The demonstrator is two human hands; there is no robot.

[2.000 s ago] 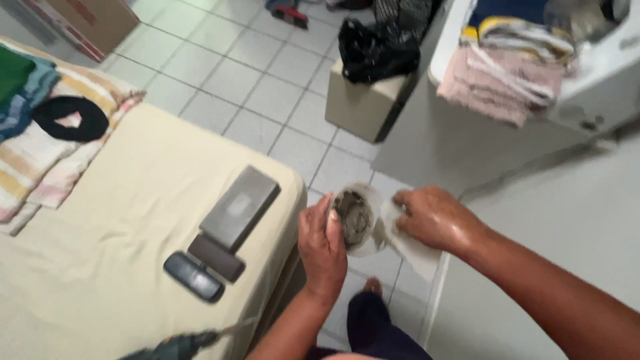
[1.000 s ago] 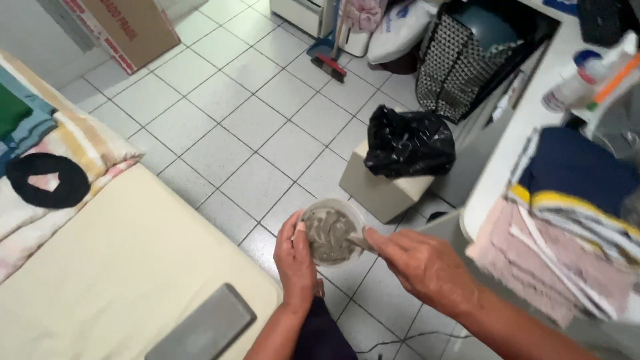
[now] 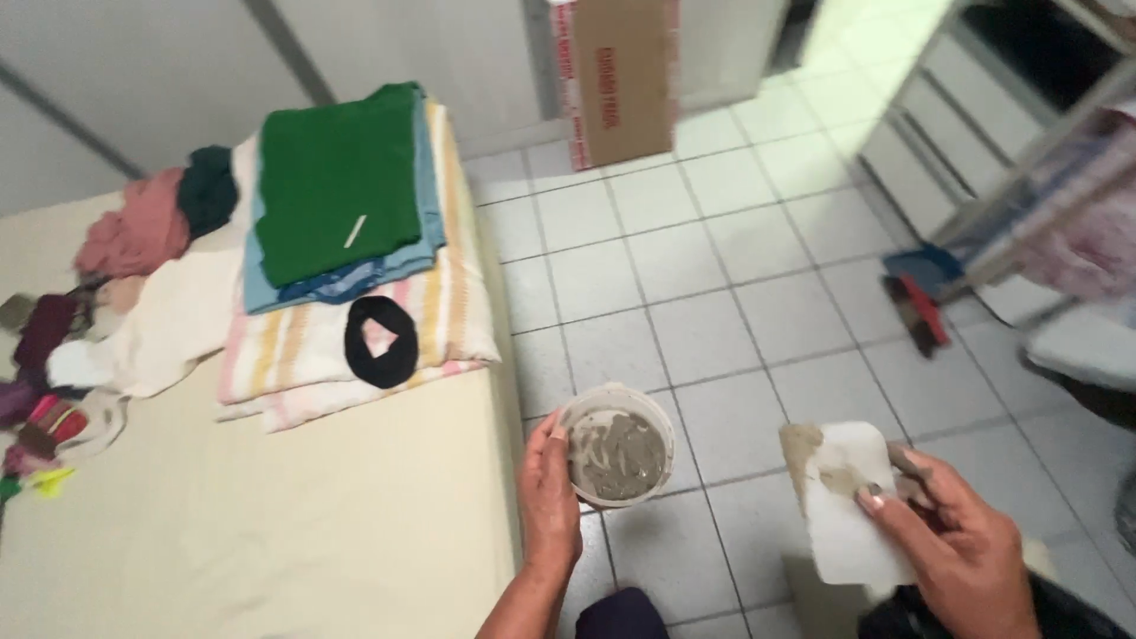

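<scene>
My left hand [image 3: 548, 484] grips the left side of a round plastic tub [image 3: 667, 426], its thumb at the rim. Grey paste [image 3: 624, 454], like wet cement or putty, lies inside with smeared ridges. To the right of the tub, my right hand [image 3: 958, 532] holds a flat white plastic scraper [image 3: 852, 541] between thumb and fingers. Grey-brown paste coats the scraper's left edge and a patch near its middle. The scraper and the tub are apart. Both are held above the tiled floor.
A bed [image 3: 373, 515] on the left bears folded towels [image 3: 342, 186], a black fabric ring [image 3: 357, 342] and loose clothes [image 3: 146, 222]. A cardboard box [image 3: 626, 89] stands by the wall. A red brush [image 3: 919, 315] and blue dustpan [image 3: 927, 266] lie at the right.
The view has swung left. My right hand has moved away from the tub, and the scraper now shows clear of it. My left hand still holds the tub.
</scene>
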